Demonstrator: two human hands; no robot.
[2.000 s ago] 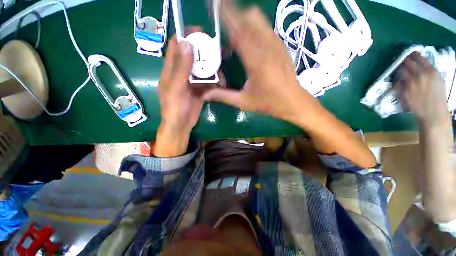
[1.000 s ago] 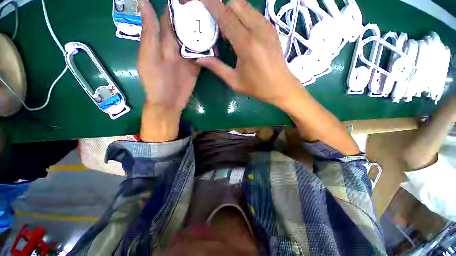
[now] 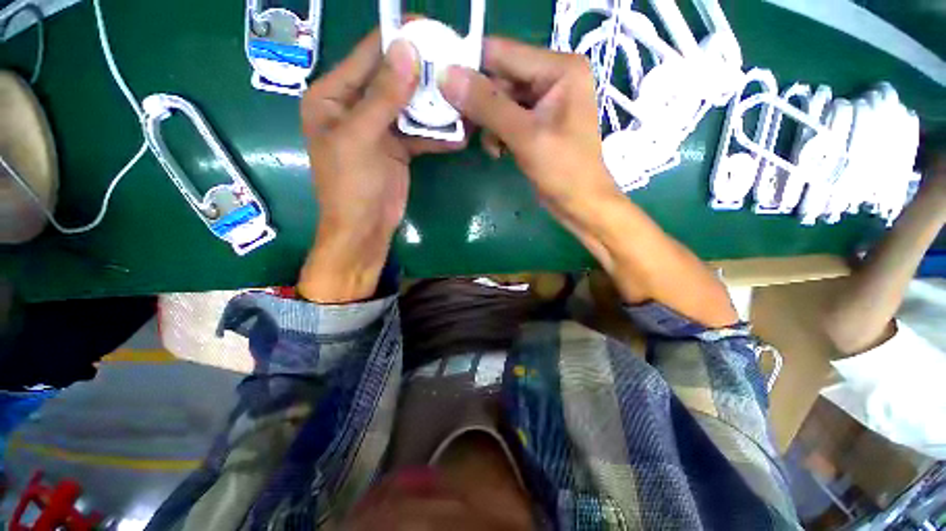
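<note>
A white loop-shaped unit (image 3: 436,88) with a round disc and a small dark mark is held between my hands at the top centre; its upper end is cut off by the frame edge. My left hand (image 3: 363,135) grips its left side, thumb on the disc. My right hand (image 3: 539,124) grips its right side, thumb at the disc's edge. Two open housing halves with blue strips lie on the green bench (image 3: 342,259), one at the upper left (image 3: 282,52) and one further left (image 3: 213,176).
White loop covers (image 3: 664,99) lie piled right of my hands. More white loops (image 3: 830,156) stand in a row further right. A white cable (image 3: 130,52) and a beige round base (image 3: 23,156) are at the left. A cardboard carton (image 3: 794,322) and another person's arm (image 3: 892,259) are at the right.
My right hand has closed in on the unit, and both thumbs now press on its disc. The other person's hand has drawn back from the row at the right since the earliest frame.
</note>
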